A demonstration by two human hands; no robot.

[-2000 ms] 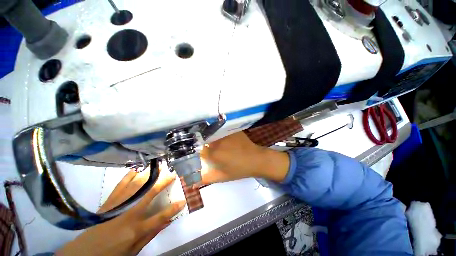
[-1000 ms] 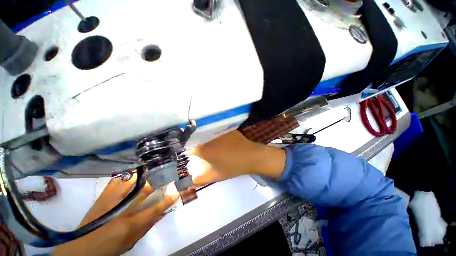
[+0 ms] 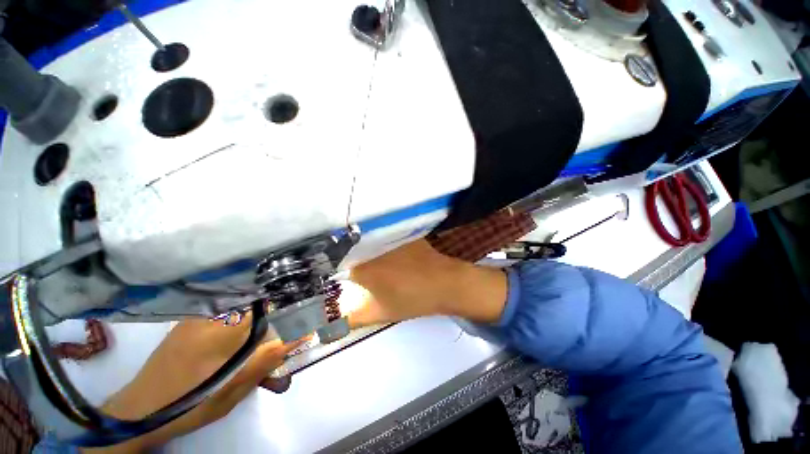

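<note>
The white sewing machine head (image 3: 266,186) covers much of the work. A small bit of red-brown plaid strip (image 3: 333,301) shows in the lit spot by the needle. My right hand (image 3: 417,282) lies just right of it, its fingertips bright and partly hidden by the machine. My left hand (image 3: 191,368) reaches in from the lower left, partly behind the curved metal guard, its fingers near the presser area. I cannot tell whether either hand grips the strip. A small dark brown end (image 3: 278,383) shows below the left fingers.
Plaid pieces (image 3: 484,235) lie behind my right hand, with black snips (image 3: 536,250) beside them. Red-handled scissors (image 3: 677,210) lie at the table's right end. Another plaid bit (image 3: 84,341) is at left. A ruler tape (image 3: 444,397) runs along the front edge.
The plaid strip end that stuck out in front of the presser foot no longer shows there. My left fingers have shifted slightly, and a longer dark line shows on the table. The view has shifted.
</note>
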